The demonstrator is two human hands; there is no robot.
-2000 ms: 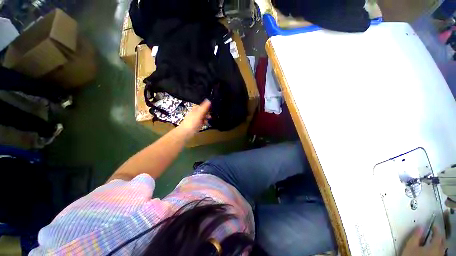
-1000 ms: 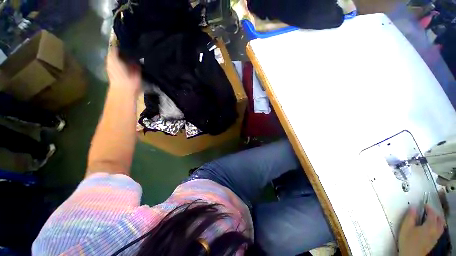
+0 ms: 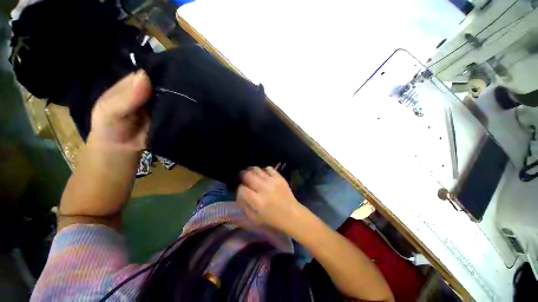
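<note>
A black garment piece (image 3: 200, 112) stretches from the heap at the upper left across the lap to the table's front edge, with a thin pale thread on it. My left hand (image 3: 122, 109), slightly blurred, grips it at its left part, thumb up. My right hand (image 3: 265, 191) is on its lower edge with fingers curled, holding the cloth. A small light, pointed bit shows by the right fingertips; I cannot tell what it is.
The white machine table (image 3: 307, 71) has a wooden edge. On it lie a thin metal rod (image 3: 452, 141) and a dark phone (image 3: 481, 177), near the sewing machine (image 3: 501, 53). A cardboard box (image 3: 171, 183) is at left, red cloth or bin (image 3: 383, 265) under the table.
The view has swung right. My right hand has left the machine table and is now on the black cloth. The cloth now spreads from the box across the lap, with my left hand on it.
</note>
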